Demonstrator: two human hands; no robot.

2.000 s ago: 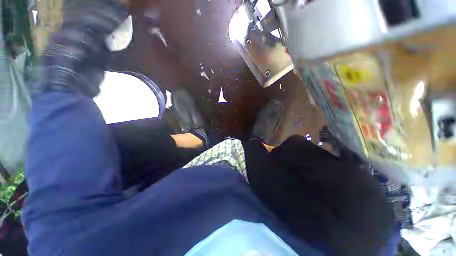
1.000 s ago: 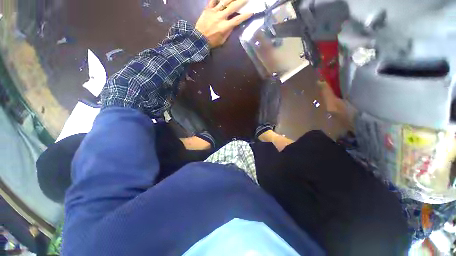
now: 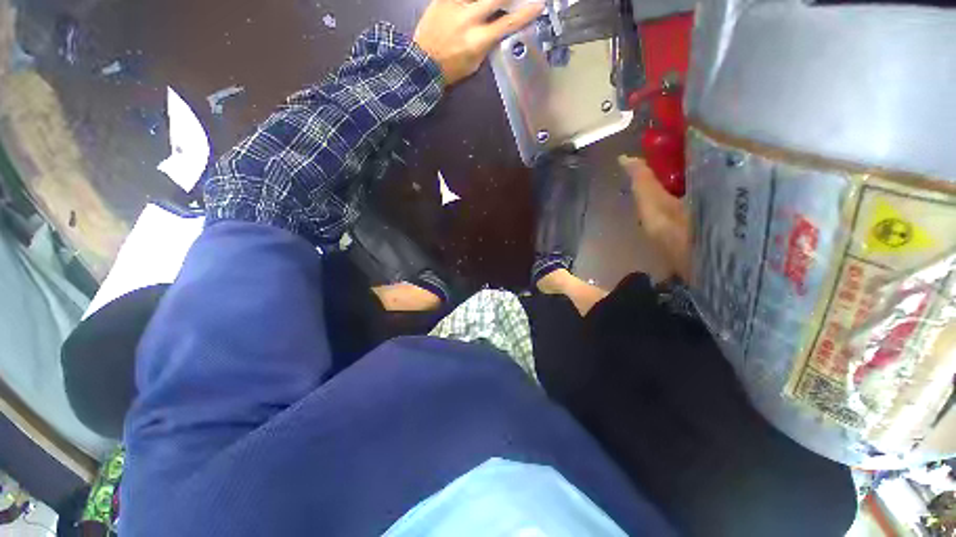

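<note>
The cutting machine's large grey motor body [image 3: 818, 231] fills the right side, over its red handle [image 3: 663, 152]. Its silver base plate [image 3: 571, 100] lies on the dark table, with narrow metal knife parts above it at the top edge. My left hand [image 3: 461, 40] is at the top, palm down, fingers spread and reaching to the plate's upper left corner; no held thing shows. My right hand [image 3: 660, 215] is below the red handle, partly hidden by the motor body, so its grip cannot be told.
A white-topped bundle [image 3: 147, 252] lies at the left, by my left sleeve. A curved white offcut [image 3: 187, 142] and a small white triangle [image 3: 448, 189] lie on the brown table [image 3: 477, 136]. Other small scraps are scattered at upper left. Green-grey cloth hangs at the far left.
My left arm has swung from the left to the top centre, by the base plate. The motor body has shifted and looks larger; the red handle and my right hand now show more clearly.
</note>
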